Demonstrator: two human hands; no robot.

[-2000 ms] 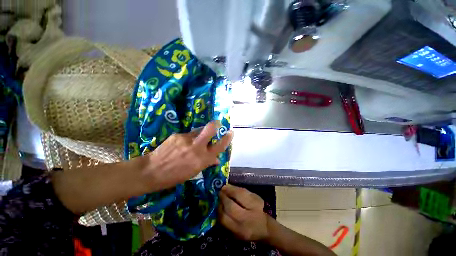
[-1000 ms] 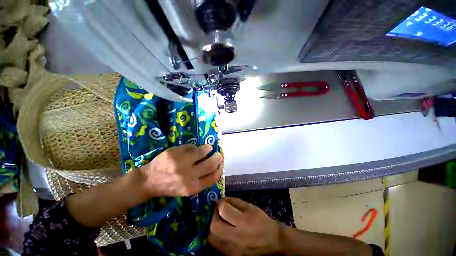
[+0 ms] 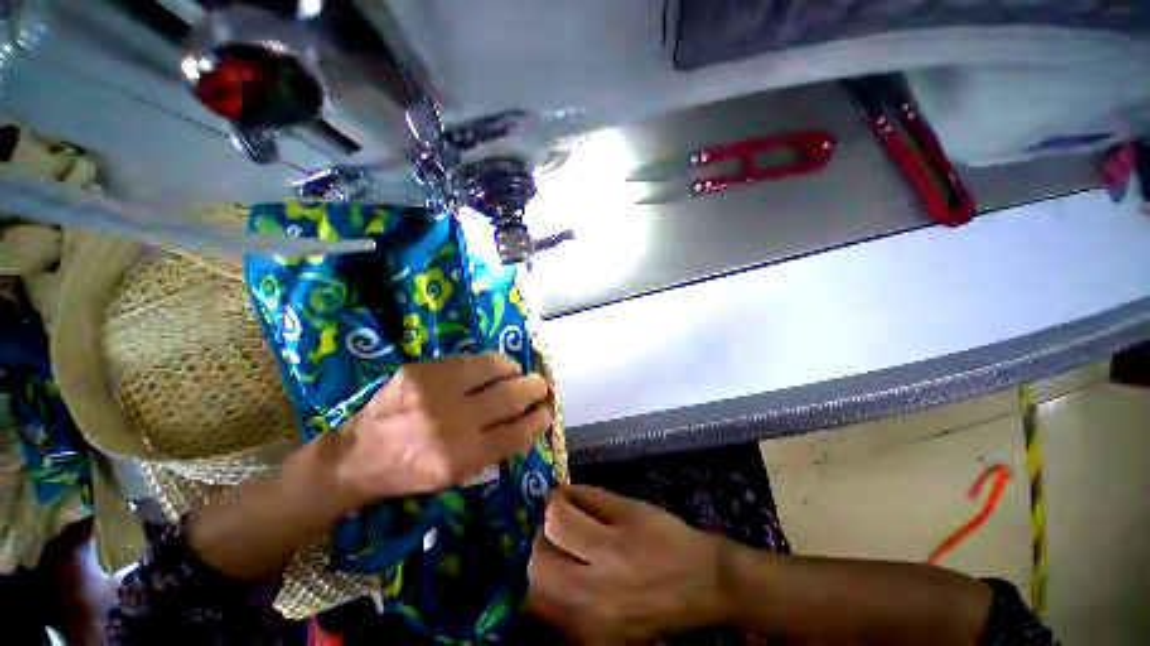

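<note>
The teal-blue flowered lining [image 3: 435,290] lies under the sewing machine's needle area [image 3: 473,234], where the lamp glare hides the stitch point. The beige straw bag body [image 3: 202,347] is to its left, with the wide strap [image 3: 78,341] looped over it. The bag's beige rim [image 3: 550,398] runs along the lining's right edge. My left hand [image 3: 441,423] lies on the lining, fingers bent and gripping at this edge below the needle. My right hand [image 3: 618,562] pinches the lining and rim lower down, with the thumb at the edge. A small white label shows beside my left hand.
Red snips [image 3: 763,162] lie right of the needle, with a second red-handled pair [image 3: 918,152] beyond them. The white machine head [image 3: 568,76] spans the top. The grey table edge [image 3: 820,401] curves across the right. Beige pieces are heaped at far left.
The view has shifted, so the machine parts appear further left and the display has left the picture. My left hand has slid down the edge from near the needle, its fingers now more bent. My right hand still grips.
</note>
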